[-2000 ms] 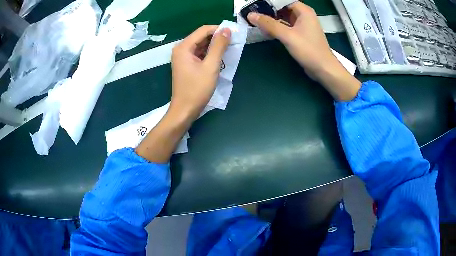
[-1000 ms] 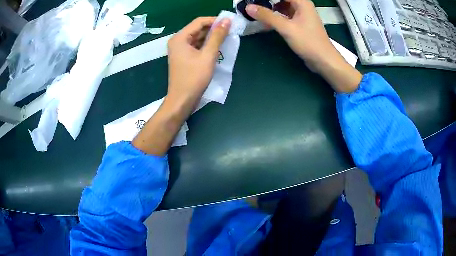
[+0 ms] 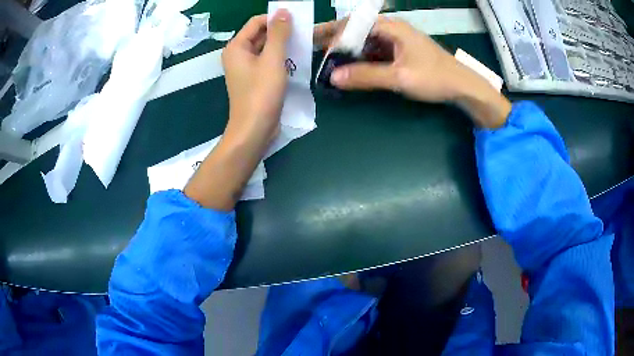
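Observation:
My left hand (image 3: 256, 83) holds a narrow white protective bag (image 3: 297, 62) upright near the top centre, thumb on its upper part; a small dark symbol shows on it. My right hand (image 3: 403, 62) holds a small glossy black device (image 3: 339, 64), thumb on its lower face. A white strip (image 3: 361, 26) sticks up from the device, blurred. The device is just right of the bag, apart from it. More white bags (image 3: 174, 169) lie fanned under my left wrist, partly hidden by it.
A large white tray (image 3: 535, 86) with two bagged devices (image 3: 520, 54) and rows of grey units stands at top right. A white card (image 3: 480, 67) lies by my right wrist. A crumpled clear bag (image 3: 59, 66) and white wrapping (image 3: 118, 115) lie at left on the green bench.
My right hand has turned and brought the device lower, with its white strip now upward. My left hand has shifted slightly left and holds the bag straighter.

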